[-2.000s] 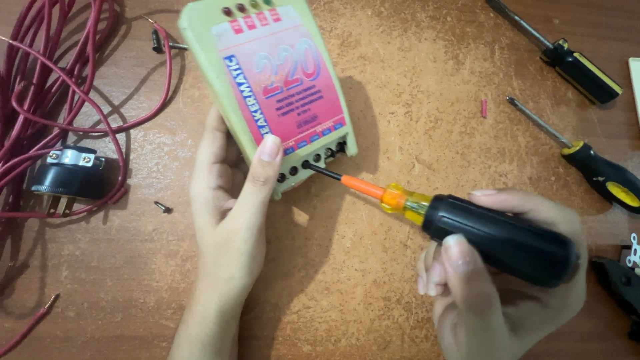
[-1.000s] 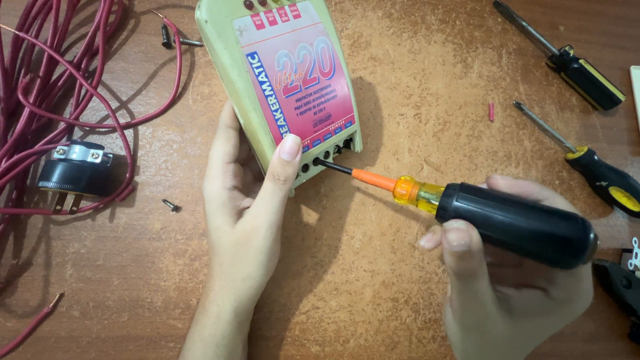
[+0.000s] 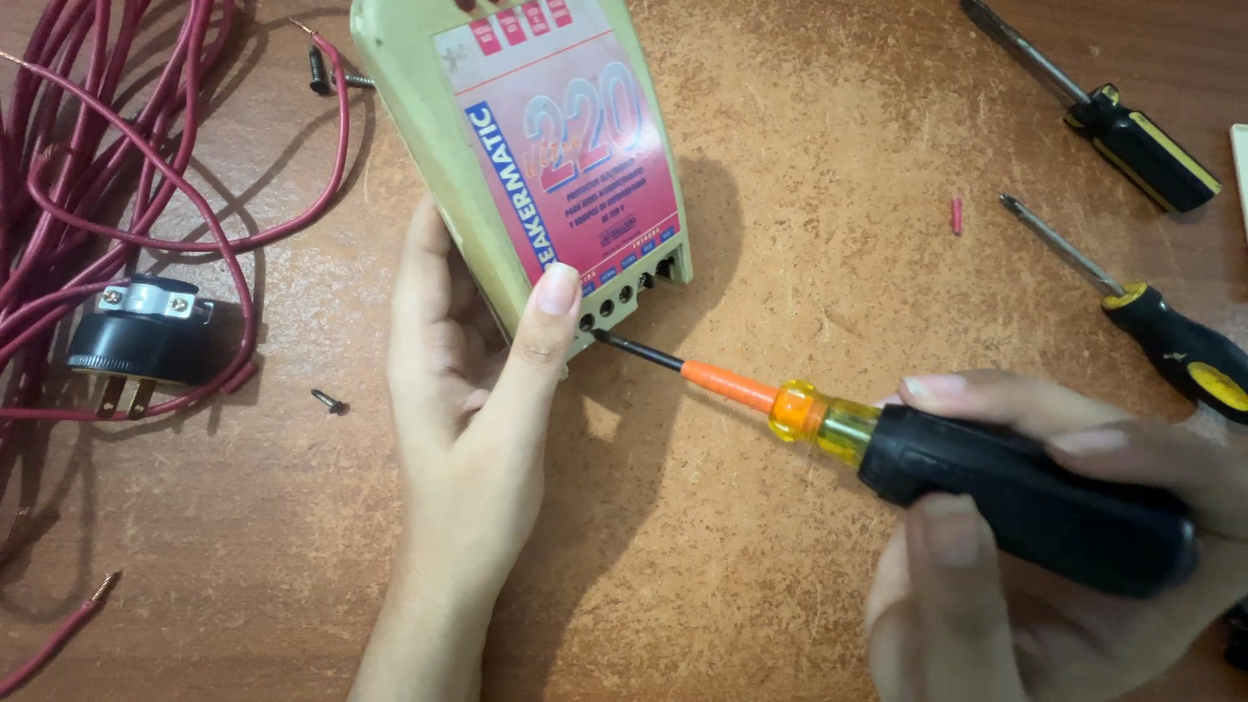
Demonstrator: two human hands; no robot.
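A cream plastic voltage protector with a pink label is held tilted by my left hand, its thumb over the lower left corner of the front. Along its lower edge runs a row of round terminal holes. My right hand grips a screwdriver with a black handle, a yellow collar and an orange sleeve on the shaft. The dark tip meets the lower edge of the protector near the leftmost visible holes; whether it sits in a hole I cannot tell.
Dark red cable lies coiled at the left beside a black electrical plug. A small screw is near my left wrist, more screws above. Two screwdrivers and a pink insulation piece lie at the right.
The screwdriver tip has shifted from a hole nearer the middle of the terminal row to its left end. My left hand still holds the protector.
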